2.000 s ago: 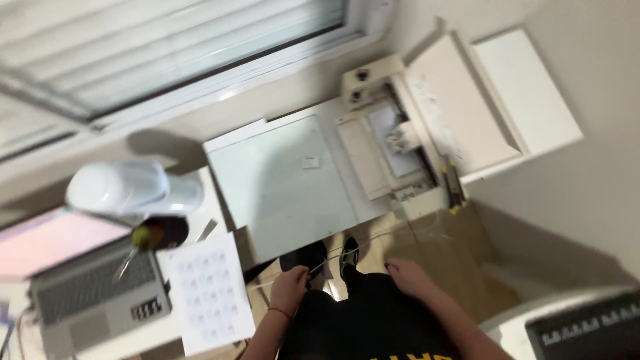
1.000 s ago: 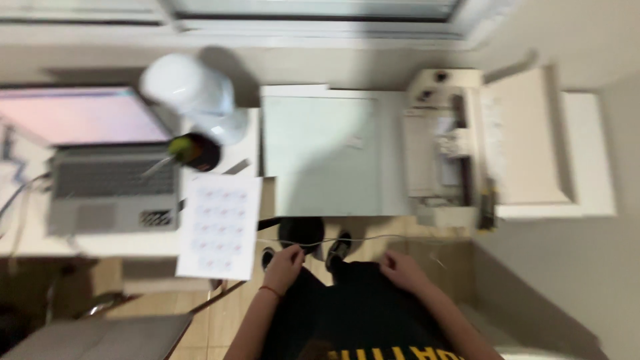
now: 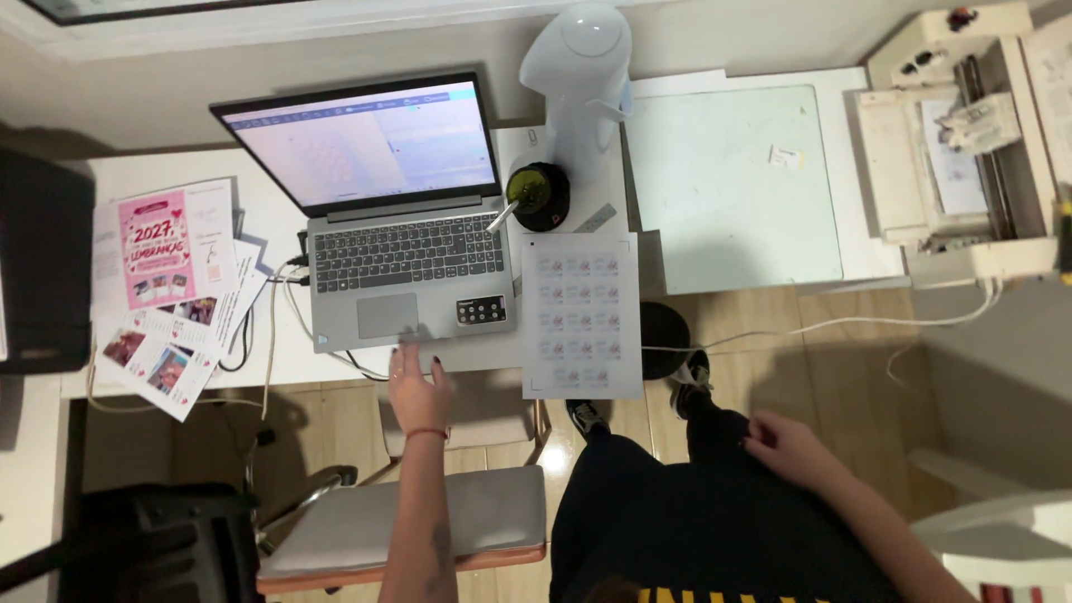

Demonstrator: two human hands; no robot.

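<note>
My left hand (image 3: pixel 418 392) is at the front edge of the laptop (image 3: pixel 410 260), fingers apart and fingertips by the touchpad's lower edge; it holds nothing. My right hand (image 3: pixel 787 448) hangs beside my right thigh, fingers curled, with no object visible in it. Right of the laptop, a printed sheet of small repeated designs (image 3: pixel 582 314) lies partly over the table's front edge. Behind it stand a mate gourd with a metal straw (image 3: pixel 532 194) and a white thermal jug (image 3: pixel 582 84). The laptop's screen is lit.
Printed papers (image 3: pixel 172 285) lie left of the laptop. A pale cutting mat (image 3: pixel 737 193) and a cutting machine (image 3: pixel 963 142) occupy the right-hand table. A grey cushioned chair (image 3: pixel 410 519) stands below the laptop. A white cable (image 3: pixel 804 330) hangs across the floor area at right.
My left hand has moved left from in front of my body to the laptop's front edge. My right hand stays low by my thigh. The view has shifted toward the laptop.
</note>
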